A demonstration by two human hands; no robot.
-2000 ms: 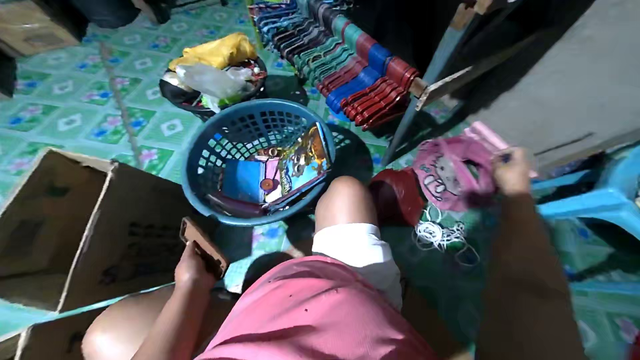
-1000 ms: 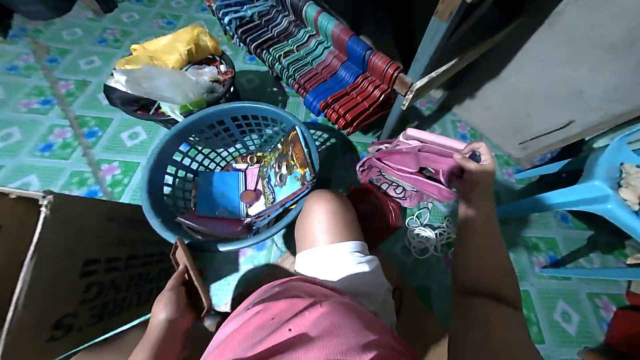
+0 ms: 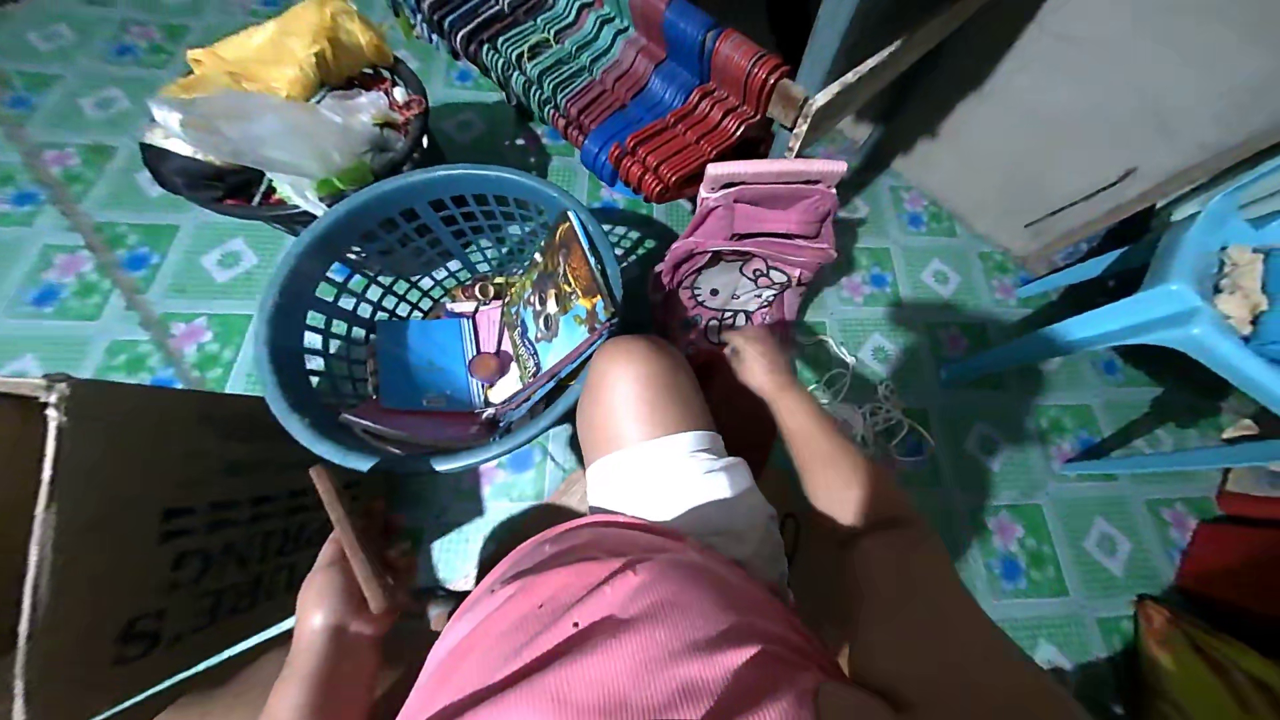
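Observation:
My left hand (image 3: 345, 585) is shut on a flat brown object (image 3: 348, 538), seen edge-on, beside the cardboard box. My right hand (image 3: 757, 358) touches the lower edge of a pink Hello Kitty bag (image 3: 752, 240) on the floor, right of my knee; whether its fingers grip the fabric cannot be told. Left of the bag stands a blue plastic basket (image 3: 285, 400) holding a blue book or folder (image 3: 425, 365), a colourful illustrated book (image 3: 560, 300) and other small things. A tangle of white cord (image 3: 880, 415) lies right of my right forearm.
A cardboard box (image 3: 190, 520) stands at the left. Behind the basket is a dark container (image 3: 200, 185) with a yellow plastic bag (image 3: 285, 50) and a clear one. A rack of coloured strips (image 3: 640, 85) stands at the top, a light-blue plastic chair (image 3: 1170, 310) at the right.
My right hand has moved from the bag's upper right side to its lower edge. The bag now lies with its printed front facing up. The flat brown object stays in my left hand.

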